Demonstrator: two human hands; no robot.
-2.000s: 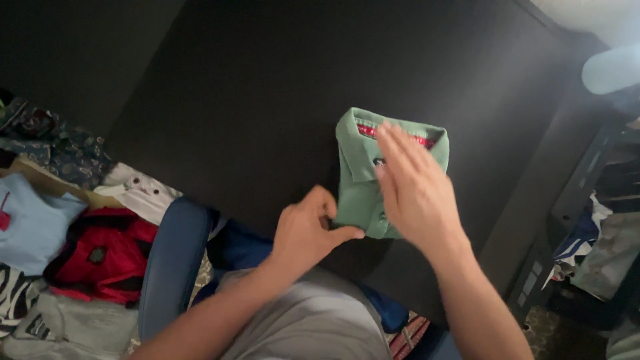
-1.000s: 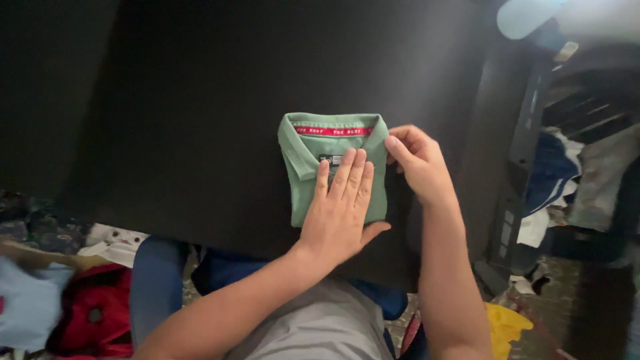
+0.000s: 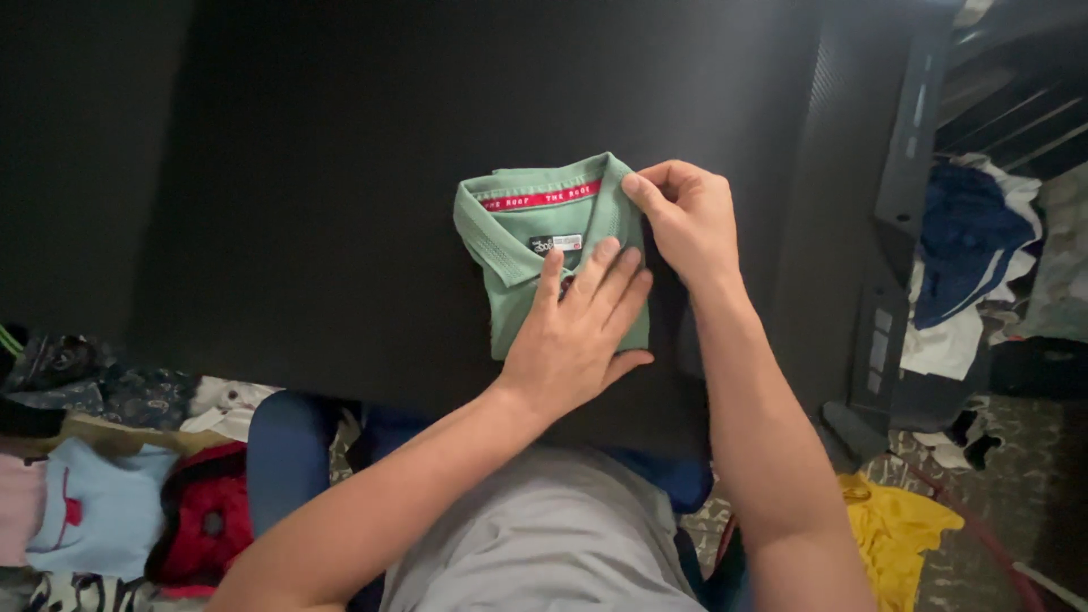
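Observation:
A folded green polo shirt (image 3: 515, 299), with a red printed tape inside the neck and a label below it, lies collar-up on a black table (image 3: 340, 212). My left hand (image 3: 578, 331) rests flat over its front, fingers spread below the neck label and partly hiding the placket. At the collar's right corner, my right hand (image 3: 684, 208) pinches the fabric between thumb and forefinger.
Folded clothes lie at the lower left, among them a light blue shirt (image 3: 110, 510) and a red garment (image 3: 208, 518). A blue chair (image 3: 289, 459) stands by the table edge. Dark blue clothing (image 3: 973, 238) is at the right, a yellow cloth (image 3: 897, 535) at the lower right.
My left hand has gone from the shirt's lower left corner onto its front. My right hand has moved off the front to the collar's right side. The view has shifted.

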